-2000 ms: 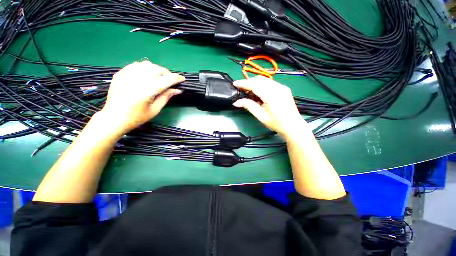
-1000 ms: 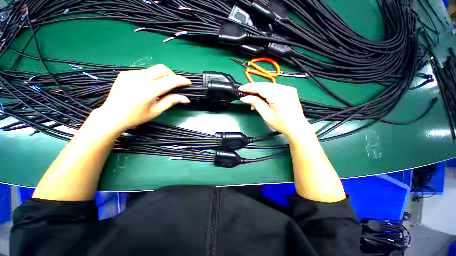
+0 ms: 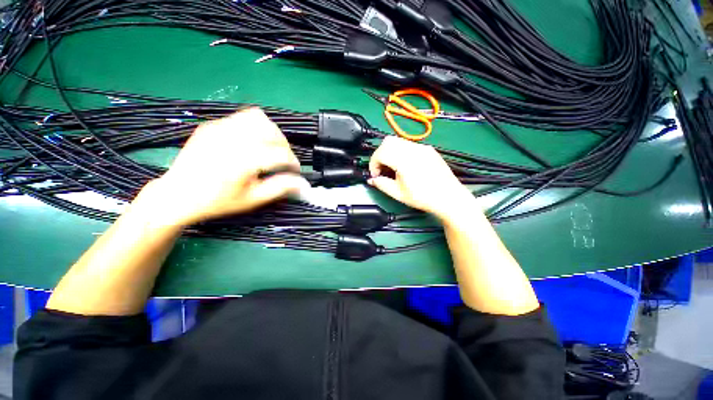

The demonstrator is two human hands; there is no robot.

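Note:
Several black cable assemblies lie in a near row, with moulded splitter blocks lined up in front of me. My left hand is around the branch cables just left of one block; it is slightly blurred. My right hand pinches the main cable at that block's right end. Another block sits just above it, partly overlapped. Two more blocks, an upper one and a lower one, lie nearer to me. My left hand hides part of the branches.
Orange-handled scissors lie above my right hand, beside a slim silvery part. A large harness pile covers the far side of the green mat. Blue bins stand below the bench edge.
Both hands have moved toward me with the held block, which now lies lower, apart from the top block. Another block shows between them.

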